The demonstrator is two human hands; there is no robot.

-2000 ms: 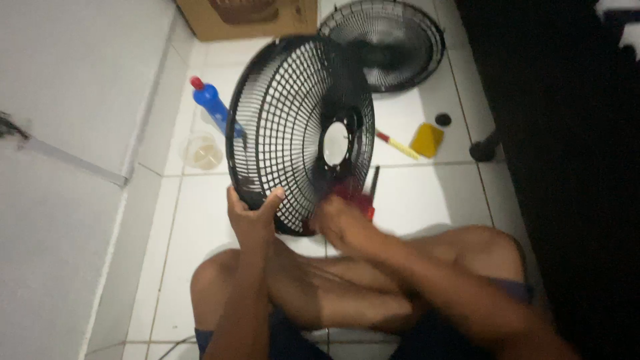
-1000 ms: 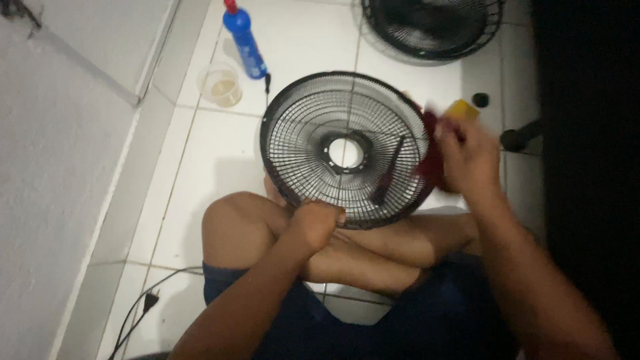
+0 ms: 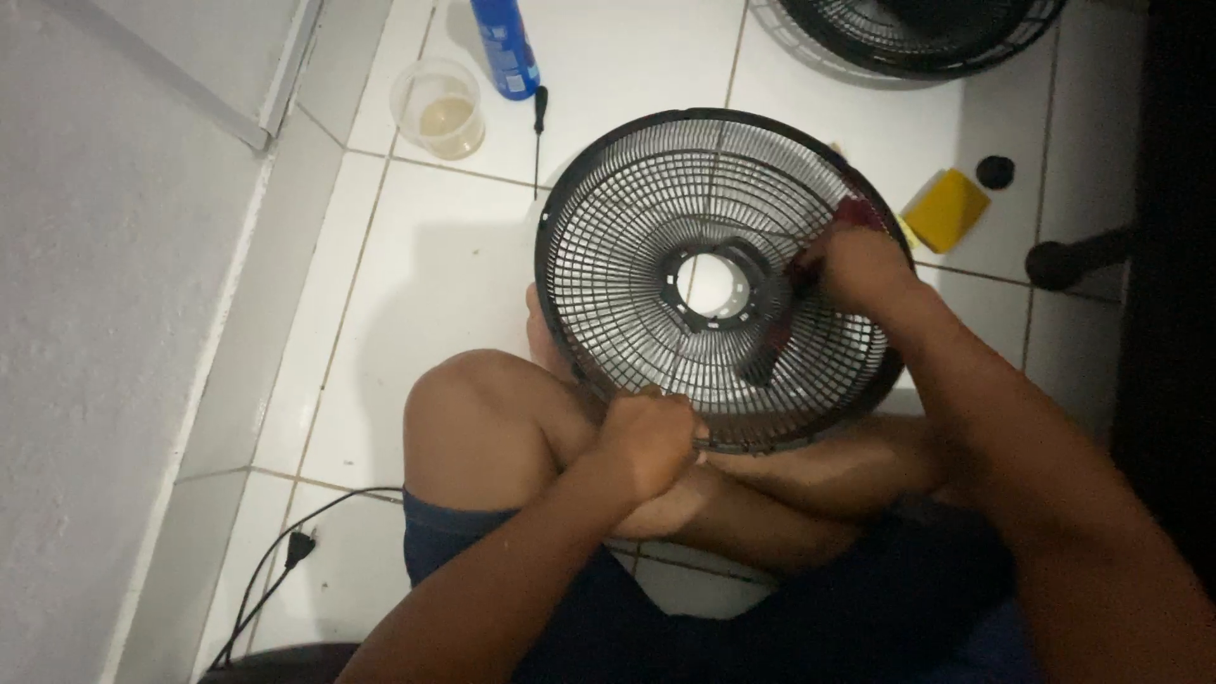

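A round black plastic fan grille (image 3: pixel 617 204) with an open centre rests tilted over my crossed legs. My left hand (image 3: pixel 655 437) is closed around its near rim. Against the inner right side, my right hand (image 3: pixel 860 266) grips a dark red cloth (image 3: pixel 855 211), partly covered by my fingers. A dark brush-like thing with some red (image 3: pixel 760 366) shows through the grille bars below that hand; its exact kind is unclear.
On the tiled floor are a clear plastic cup (image 3: pixel 439 112) of cloudy liquid, a blue bottle (image 3: pixel 506 52), a screwdriver (image 3: pixel 541 112), a yellow sponge (image 3: pixel 948 211), a black round cap (image 3: pixel 995 172), another fan grille (image 3: pixel 912 66) and a plugged cable (image 3: pixel 300 544). A wall stands left.
My right hand has moved from the grille's outer right edge onto its inner right side with the cloth. My left hand still holds the near rim. Two seconds ago the grille stood more upright.
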